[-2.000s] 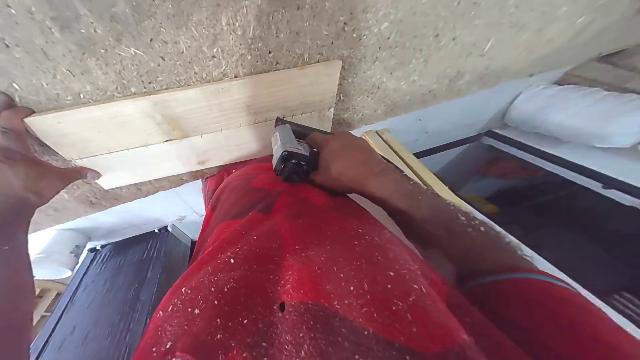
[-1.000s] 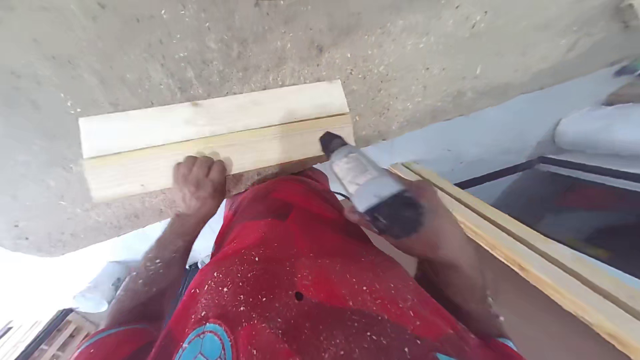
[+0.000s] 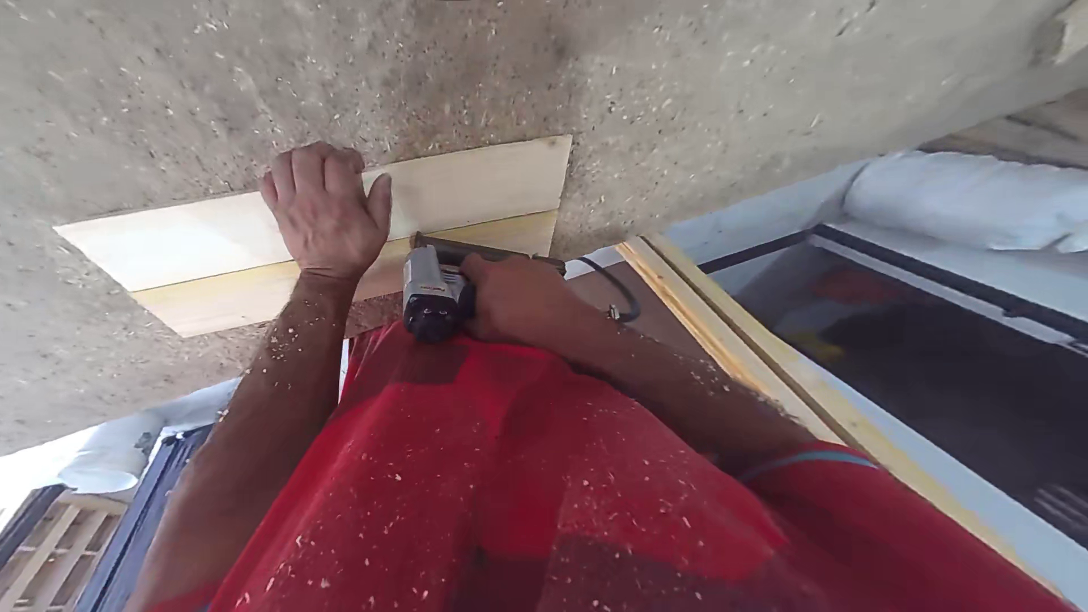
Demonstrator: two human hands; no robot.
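Two pale wooden boards lie side by side, long edges touching: the far board [image 3: 476, 187] and the near board [image 3: 229, 297]. Flat on the far board, toward its left half, my left hand [image 3: 327, 212] presses down with the thumb spread. In my right hand [image 3: 523, 297] is a grey and black pneumatic nailer [image 3: 435, 293], its nose over the near board close to the seam. A dark air hose [image 3: 625, 289] curves behind my right wrist. The trigger and my right fingertips are mostly hidden.
Wood chips litter the rough worktop [image 3: 722, 102] beneath the boards. Long wooden strips [image 3: 739, 340] lean at the right, beside a dark-framed panel [image 3: 918, 365]. A white wrapped bundle [image 3: 969, 200] lies at the far right. Slatted wood [image 3: 59, 544] stands at the lower left.
My left hand has moved from the near board onto the far one. The nailer, tilted off to the right a second ago, is now over the near board.
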